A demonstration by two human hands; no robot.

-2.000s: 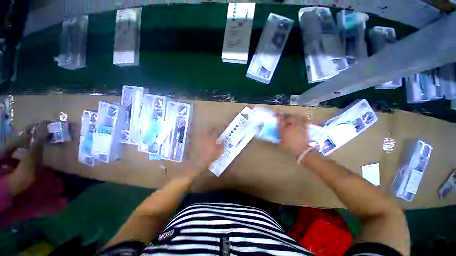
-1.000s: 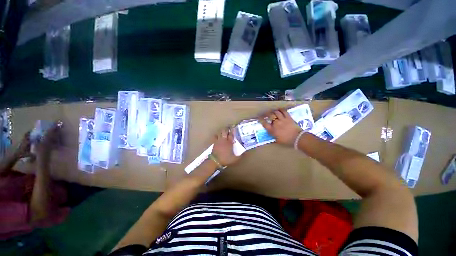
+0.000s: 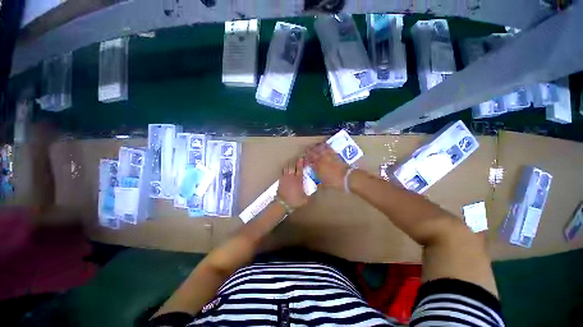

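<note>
A clear plastic tray with dark round contents at its far end lies slanted under my hands over the cardboard. My right hand lies across its middle, fingers on the tray. My left hand is at the tray's near-left end, touching my right hand. A slim white carton sticks out from under my left hand to the lower left. A bit of blue shows between the hands. The fingers hide most of the tray, and the exact grip on the carton is hidden.
Several filled trays stand in a row at left. Another tray lies to the right, then a white card and a tray. Packs ride the green belt beyond the cardboard. A grey brace slants overhead. A blurred person's arm is at far left.
My right hand and the tray have moved left, closer to my left hand, and away from the tray at right. The belt packs have shifted left. The other person's arm has moved.
</note>
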